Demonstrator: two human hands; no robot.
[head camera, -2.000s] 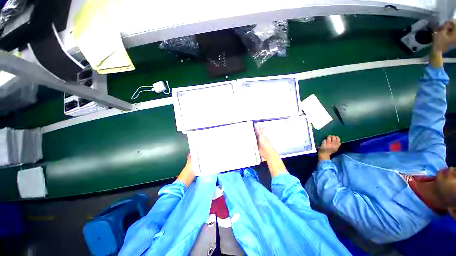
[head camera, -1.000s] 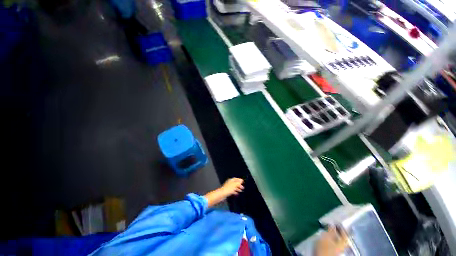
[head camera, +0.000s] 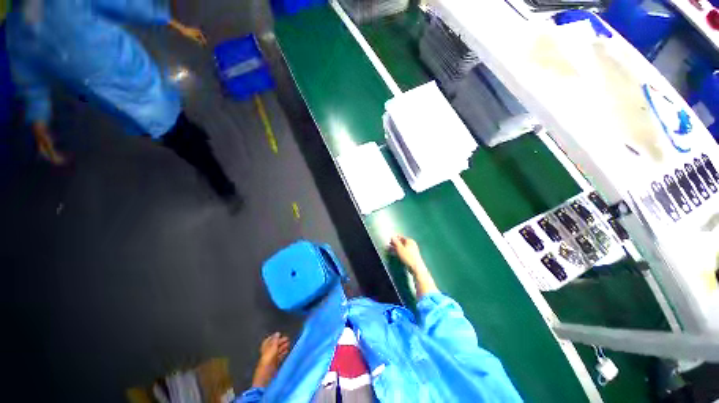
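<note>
A white panel stack (head camera: 430, 135) with uneven edges stands on the green bench (head camera: 465, 260), ahead of me. A flat white sheet or thin panel (head camera: 370, 178) lies beside it, nearer the bench's left edge. My right hand (head camera: 407, 253) is over the bench just below this sheet, fingers apart, touching neither sheet nor stack, and holds nothing visible. My left hand (head camera: 273, 349) is low at my left side, over the floor, and appears empty with fingers slightly bent.
A parts tray (head camera: 569, 238) with small black parts sits right of the bench's pale strip. More layered trays (head camera: 449, 51) stand beyond the stack. A blue stool (head camera: 298, 275) is close at my left. A person in blue (head camera: 110, 63) and a blue tote (head camera: 243, 68) are upper left.
The view has moved along the bench, so the stack is nearer. My right hand is off the panels it was touching. A person has come into view at upper left.
</note>
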